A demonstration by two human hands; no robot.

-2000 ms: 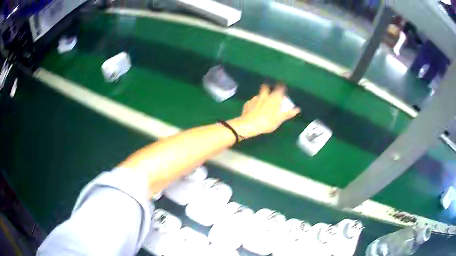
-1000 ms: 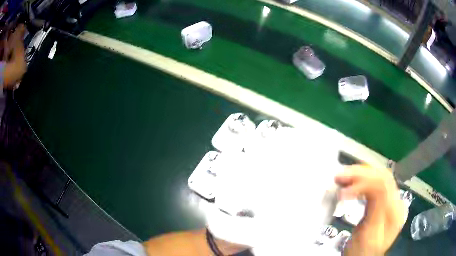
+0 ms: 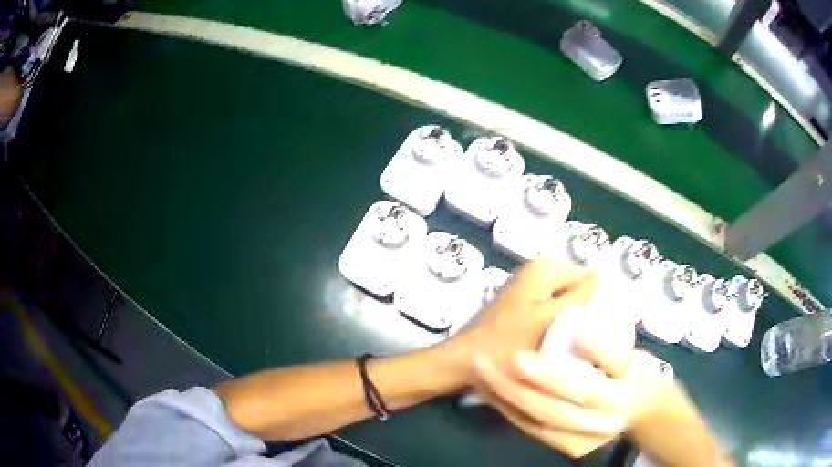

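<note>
My left hand [image 3: 511, 328], with a dark band at the wrist, and my right hand [image 3: 584, 401] are together at lower centre right. They close around a bright white object [image 3: 584, 337] that looks like a socket adapter. Glare and fingers hide its details and whether a cloth is with it. White adapters [image 3: 424, 169] stand in two close rows on the bench [image 3: 210, 210], round pin bases up. My hands hide part of the nearer row.
A cream rail [image 3: 438, 91] divides the bench from the green belt [image 3: 511, 55]. Several adapters lie on the belt, one with slots up [image 3: 674, 101]. A grey post [image 3: 785, 205] and a clear bottle [image 3: 798, 344] are at right. A person's hand [image 3: 9, 96] shows at far left.
My left hand has come back from the belt to the bench and meets my right hand around the white object. The view has shifted, and the adapter rows show more clearly.
</note>
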